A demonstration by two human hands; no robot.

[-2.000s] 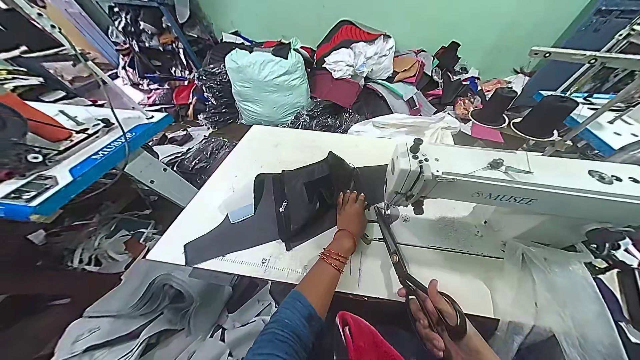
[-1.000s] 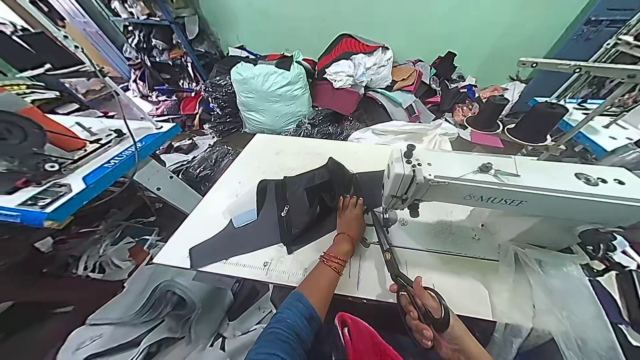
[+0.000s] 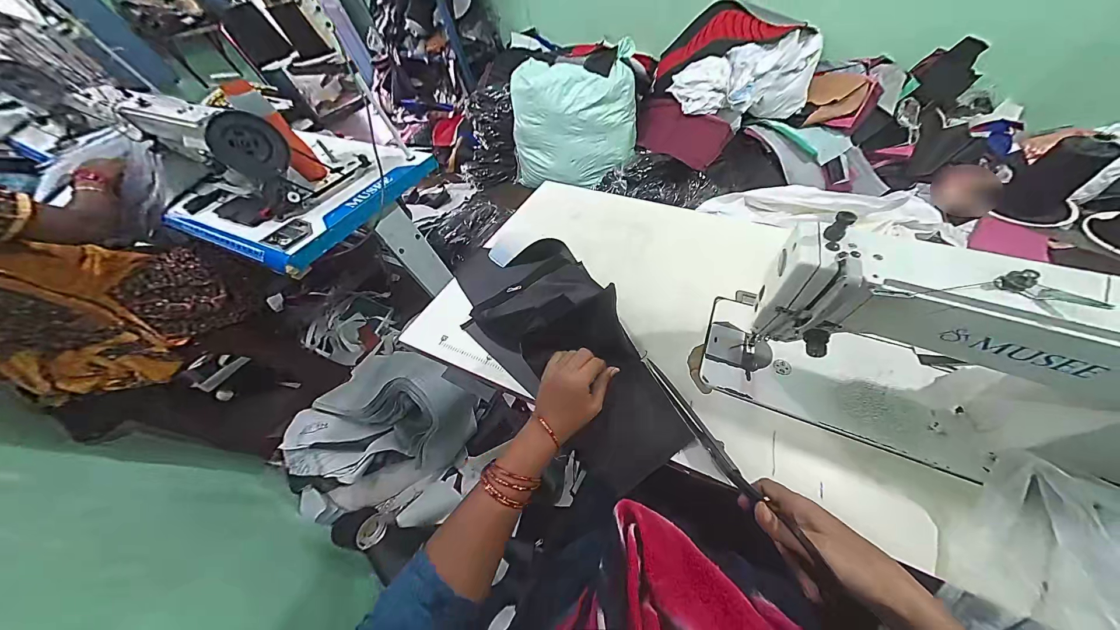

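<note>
Black fabric pieces (image 3: 560,297), one with a zipper, lie bunched over the front edge of the white sewing table (image 3: 656,236). My left hand (image 3: 573,394) is closed on the fabric near its middle. In my right hand (image 3: 796,525) are large fabric shears (image 3: 700,429), their blades pointing up and left along the fabric's right edge. Whether the blades are cutting is unclear. The white sewing machine (image 3: 962,315) stands right of the fabric, and its needle area (image 3: 748,346) has no fabric under it.
Another sewing machine (image 3: 192,131) on a blue-edged table is at the left, where a co-worker's arm (image 3: 70,210) shows. Grey fabric pieces (image 3: 376,420) are heaped below the table's left side. A filled pale green bag (image 3: 573,114) and scraps sit behind.
The black fabric has moved away from the machine's needle area and now hangs over the front edge, bunched. My left hand moved with it. The view has swung left, bringing a co-worker's arm into sight.
</note>
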